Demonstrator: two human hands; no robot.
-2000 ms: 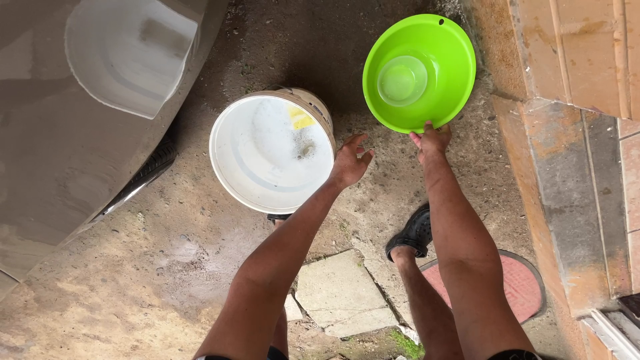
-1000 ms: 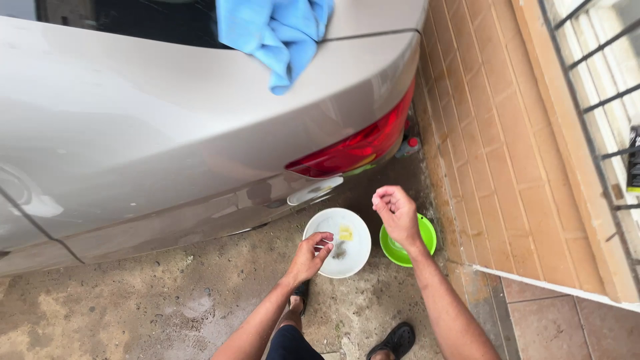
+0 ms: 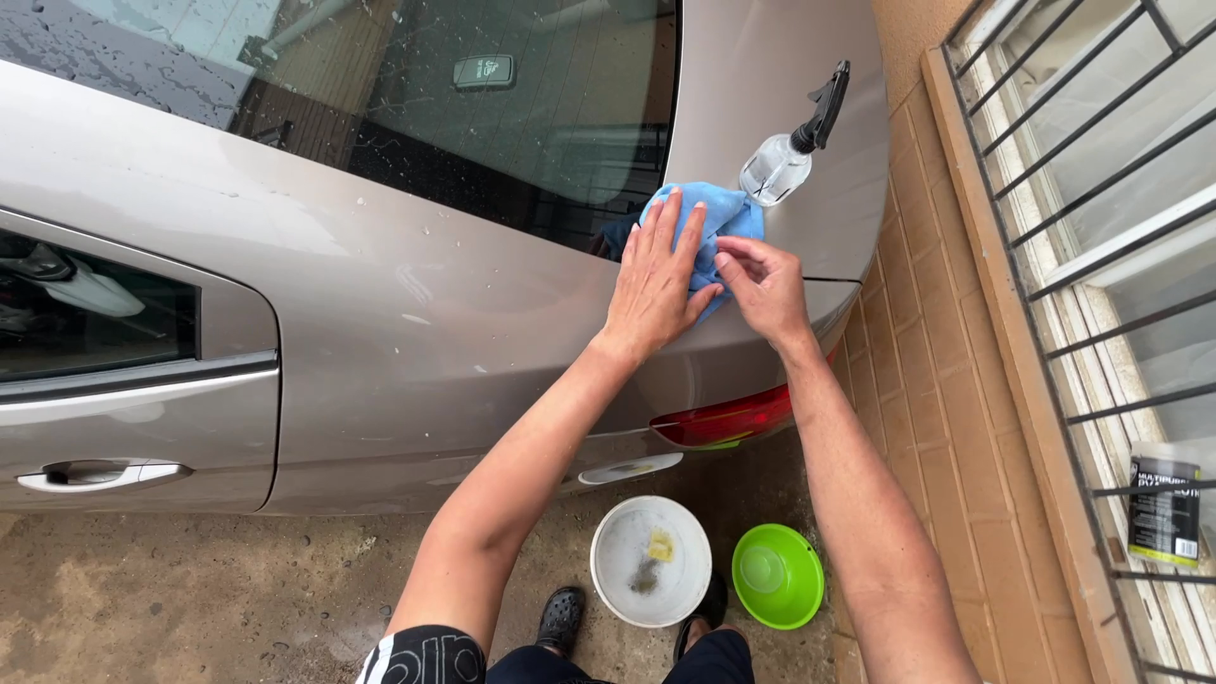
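A blue cloth (image 3: 727, 214) lies bunched on the rear corner of a silver-beige car (image 3: 427, 285), beside the wet rear window (image 3: 494, 123). My left hand (image 3: 655, 275) rests flat on the cloth with its fingers spread. At the cloth's right edge, my right hand (image 3: 769, 285) has its thumb and index finger close together; whether they pinch the fabric is unclear. Just beyond the cloth, a clear spray bottle (image 3: 777, 171) with a black trigger head stands on the trunk lid.
On the ground below are a white bucket (image 3: 617, 570) with a yellow item inside and a green basin (image 3: 807, 589) holding a clear bowl. A tiled wall (image 3: 936, 399) and a barred window (image 3: 1121, 237) run along the right. A black-labelled container (image 3: 1164, 508) stands at the window.
Both hands have moved from above the bucket and basin up to the blue cloth on the car. Two seconds ago my right hand was at the green basin's rim. The view has shifted up the car.
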